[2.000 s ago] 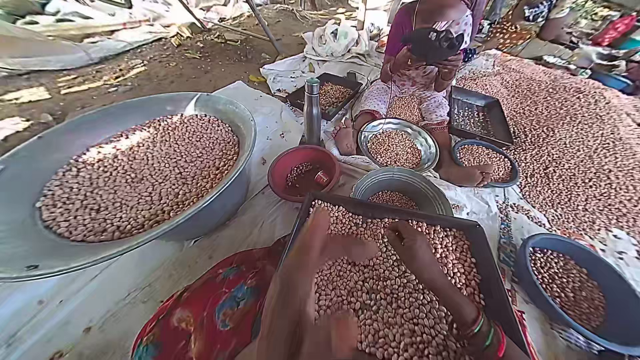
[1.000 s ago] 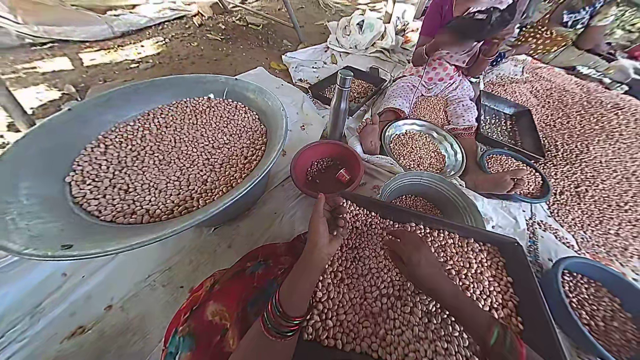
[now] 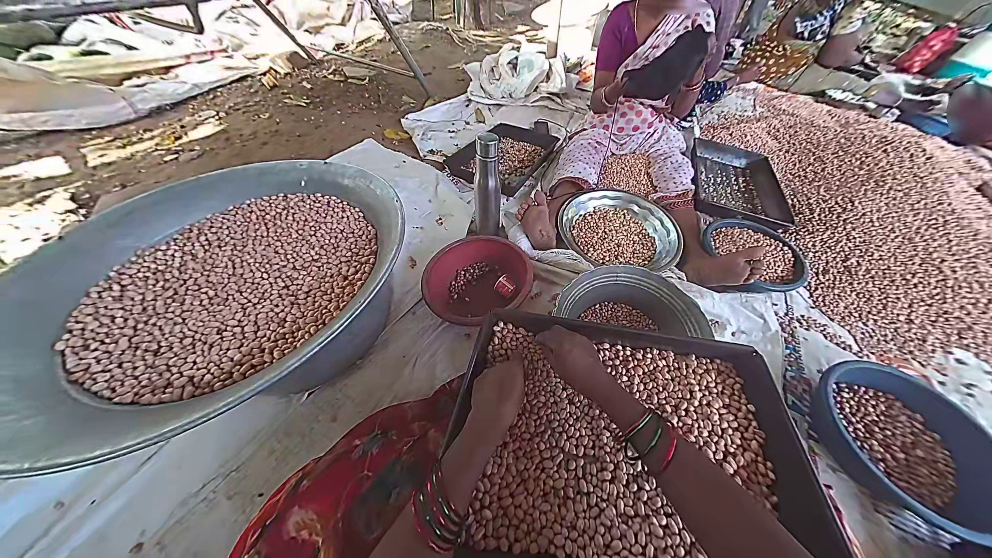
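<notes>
A dark rectangular tray (image 3: 790,434) full of pinkish-brown nuts or seeds (image 3: 589,473) lies before me. My left hand (image 3: 497,395) is over the tray's far left corner, its fingers bent down at the nuts. Close to its right, my right hand (image 3: 572,358) has its fingertips down among the nuts near the far rim. The fingertips of both hands are hidden, so whether either holds a nut cannot be told. A grey ribbed basin (image 3: 632,291) with some nuts stands just beyond the tray, and a red bowl (image 3: 478,252) with a few darker nuts is beside it.
A wide metal basin (image 3: 341,182) of nuts stands at left. A steel bottle (image 3: 487,186), a steel bowl (image 3: 668,232), a dark tray (image 3: 775,194) and blue tubs (image 3: 833,418) surround a seated person (image 3: 643,139) and my tray. A large nut heap (image 3: 891,232) spreads at right.
My left hand, raised and spread two seconds ago, has come down to the nuts at the tray's far left corner. My right hand has moved toward that corner too.
</notes>
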